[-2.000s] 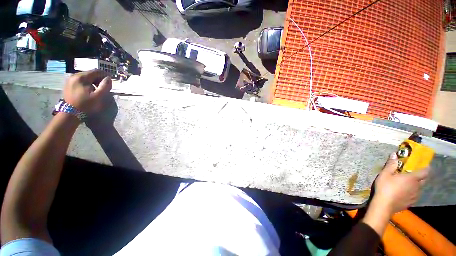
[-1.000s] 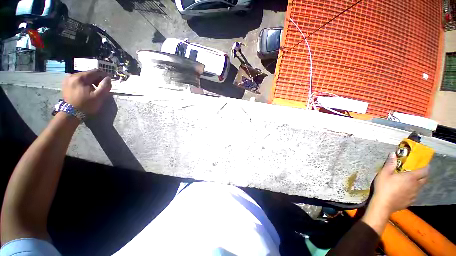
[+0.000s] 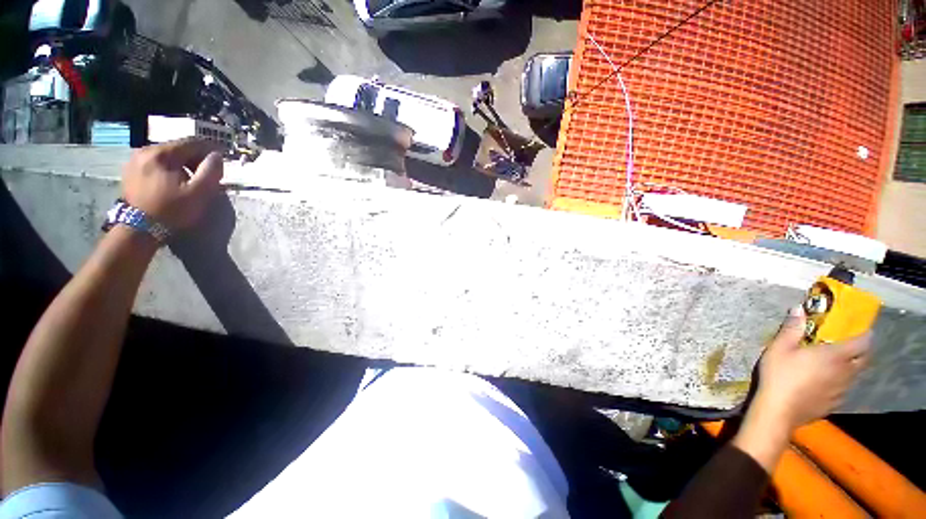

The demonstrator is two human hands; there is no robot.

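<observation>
My right hand (image 3: 808,373) is closed round a yellow pendant control (image 3: 845,312) with dark round buttons, at the right over the pale concrete ledge (image 3: 437,274). The thumb lies by the buttons. My left hand (image 3: 173,182) rests on the ledge's outer edge at the left, with a metal watch on the wrist. It holds no loose object; its thumb is apart and its fingertips are partly hidden. Far below, a small brown tray-like platform (image 3: 505,154) shows in the street. Its contents are too small to tell.
A person (image 3: 481,96) stands beside the platform below. Parked cars, one a white car (image 3: 416,117), are in the street. An orange-red tiled roof (image 3: 731,112) is at right. A round whitish object (image 3: 340,137) is beyond the ledge. Thick orange tubes (image 3: 828,476) are at lower right.
The person below has shifted slightly beside the platform, which looks slightly turned. The view has moved a little. Both my hands keep their places, and the right still holds the control.
</observation>
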